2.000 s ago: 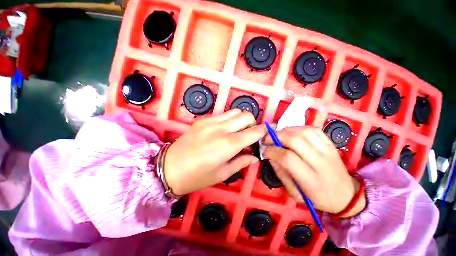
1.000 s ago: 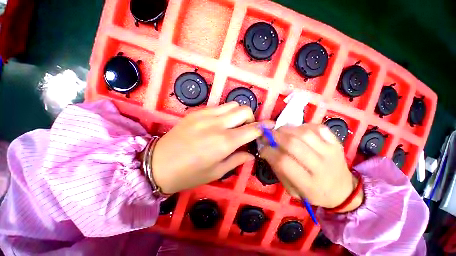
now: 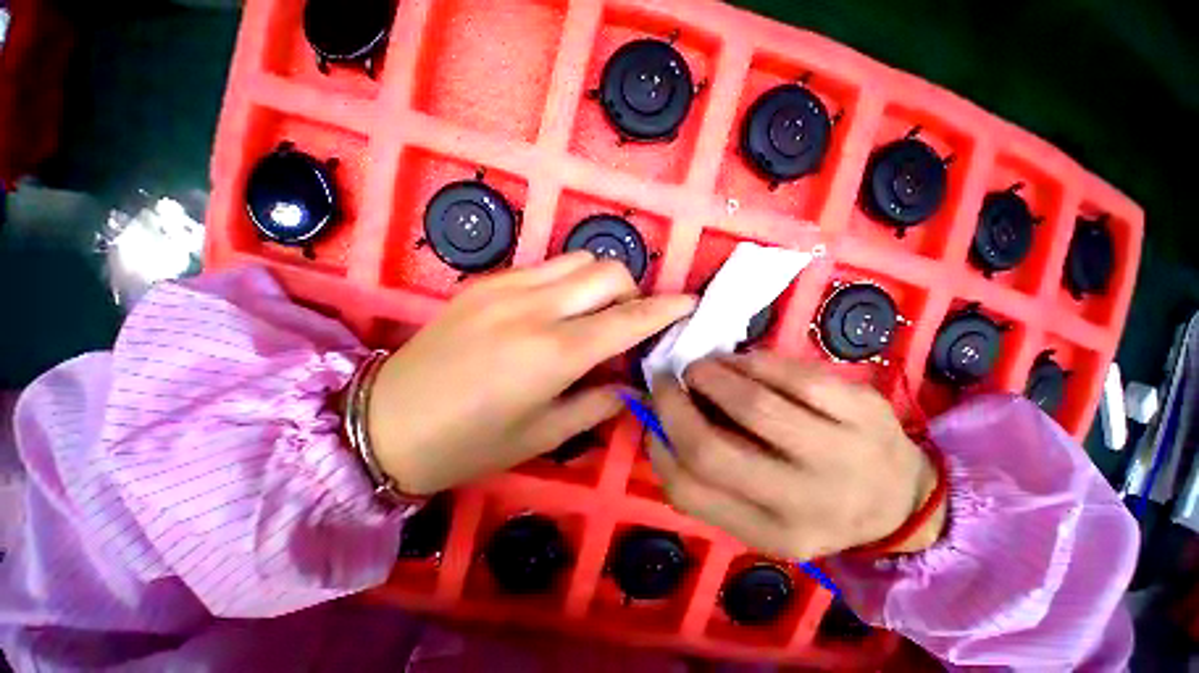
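Observation:
My right hand [image 3: 796, 460] is closed on a folded white cloth [image 3: 736, 300] and a blue stick [image 3: 647, 423], whose ends show on both sides of the hand. My left hand [image 3: 506, 375] lies just left of it, thumb and forefinger reaching toward the cloth. A dark device [image 3: 654, 358] shows only slightly between the fingers; whether the left hand grips it is hidden. Both hands are over the coral-red foam tray [image 3: 562, 579]. Round black devices [image 3: 471, 226] sit in its pockets, most with dull ringed faces up.
One back-row pocket [image 3: 489, 66] is empty. Glossy-faced devices [image 3: 292, 196] sit at the tray's left. A bright white patch [image 3: 153, 246] lies left of the tray. A white stick-like item [image 3: 1115, 408] and papers [image 3: 1170, 421] are at right.
The view has shifted, so the tray appears further left. The white cloth now shows longer and more upright between my hands. The blue stick sits lower, mostly covered by my right hand.

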